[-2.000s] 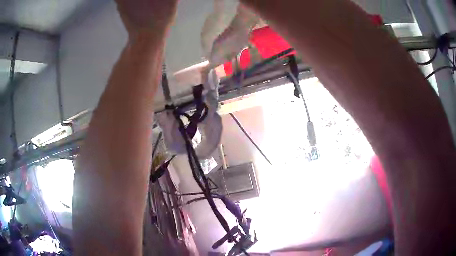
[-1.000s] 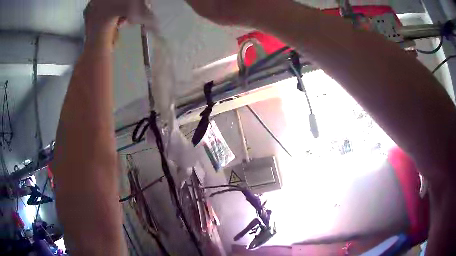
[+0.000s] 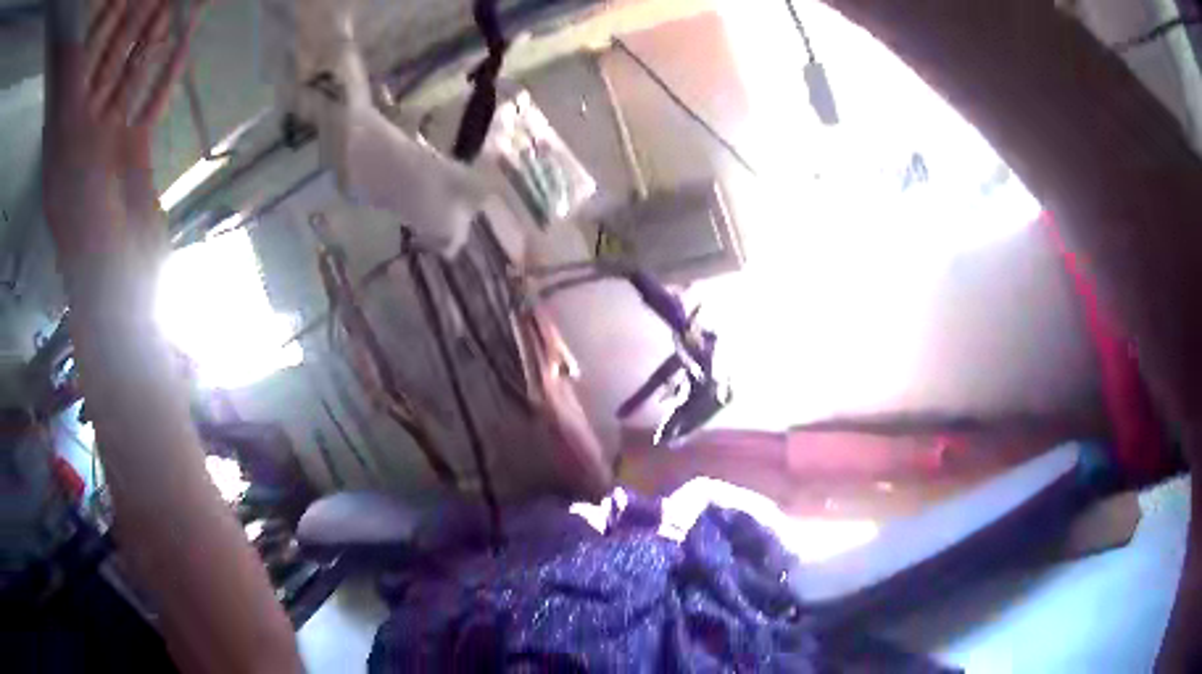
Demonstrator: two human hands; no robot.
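My left hand [image 3: 132, 59] is raised at the upper left, blurred, with its fingers apart and nothing visible in it. My right forearm crosses the upper right, but my right hand is cut off by the top edge. A whitish cloth strip [image 3: 396, 171] hangs from the overhead rail, to the right of my left hand and apart from it. A crumpled purple flecked garment [image 3: 580, 593] lies at the bottom centre, and neither hand touches it.
A long padded board [image 3: 949, 527] with a dark edge lies at the lower right. Dark straps [image 3: 481, 105] and cords hang from the rail. A grey box [image 3: 672, 231] is on the wall beside a bright window. A red cloth [image 3: 1114, 369] hangs at the right.
The view has tipped down, bringing the purple garment and board into sight. My left hand has moved left, away from the whitish strip. My right hand has gone out of view.
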